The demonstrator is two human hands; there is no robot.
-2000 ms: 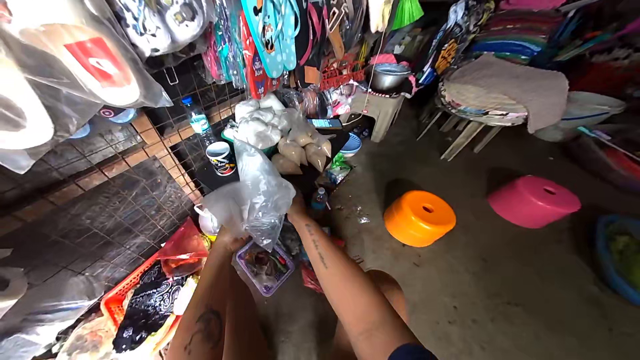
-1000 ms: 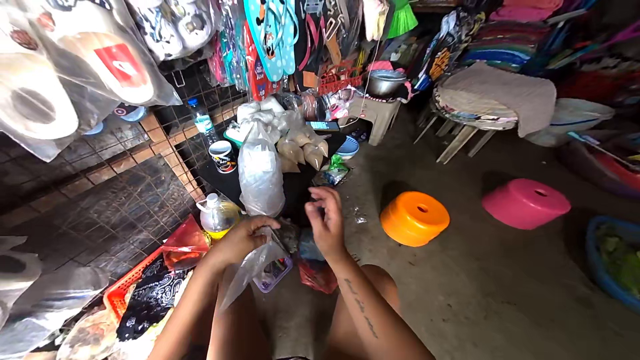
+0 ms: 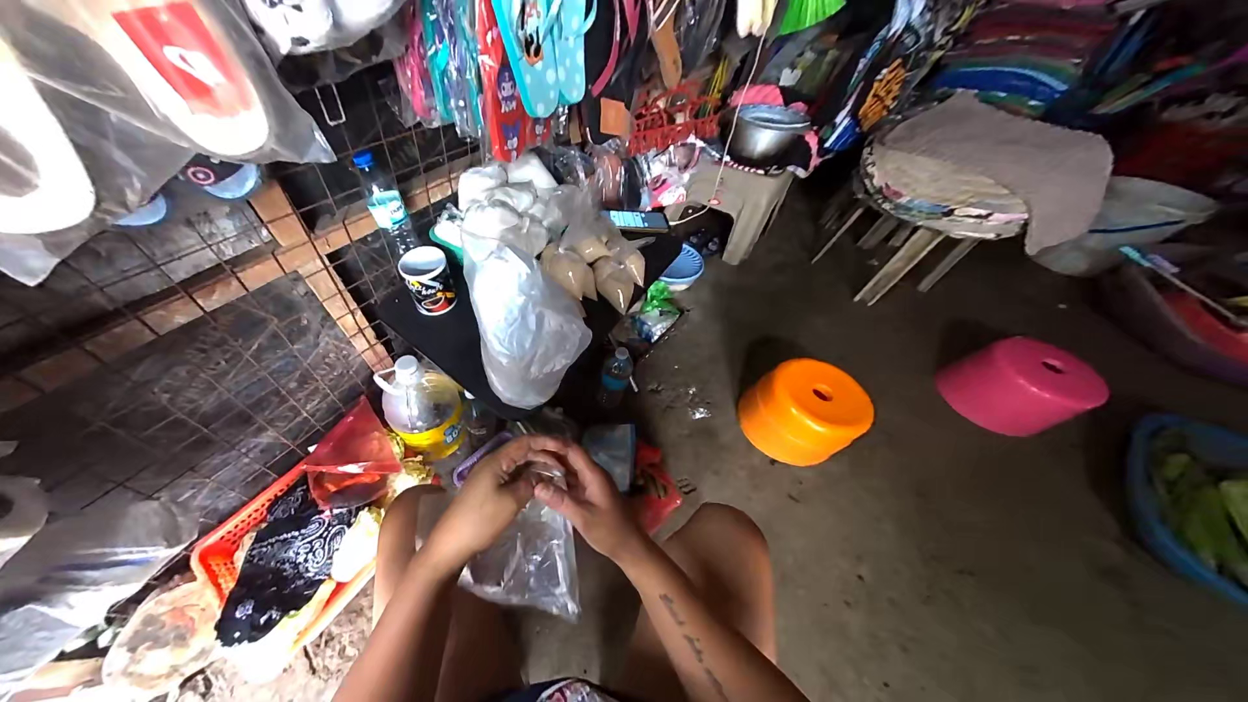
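Between my knees, a clear plastic bag (image 3: 531, 561) hangs from my fingers. My left hand (image 3: 499, 492) pinches its top edge, and my right hand (image 3: 583, 492) holds the same edge, the fingertips of both hands meeting. Just beyond them, a large whitish plastic bag (image 3: 526, 336) lies on a black-topped table (image 3: 429, 336). Behind it are small tied white bags (image 3: 512, 200) and several tied bags of light brown contents (image 3: 609, 278). A printed cup (image 3: 427, 281) stands to their left. A purple-rimmed basket (image 3: 478, 458) is partly hidden behind my left hand.
An orange stool (image 3: 806, 411) and a pink stool (image 3: 1022, 386) stand on the floor to the right. A jug of yellow liquid (image 3: 421, 408) and a red basket (image 3: 219, 536) with cloth are at the left. Packaged slippers (image 3: 541, 58) hang above, and a small bottle (image 3: 616, 375) stands past the table.
The large whitish bag, held over the table two seconds ago, now rests on it. My hands have come together at the top of a clear bag that my left hand held one second ago.
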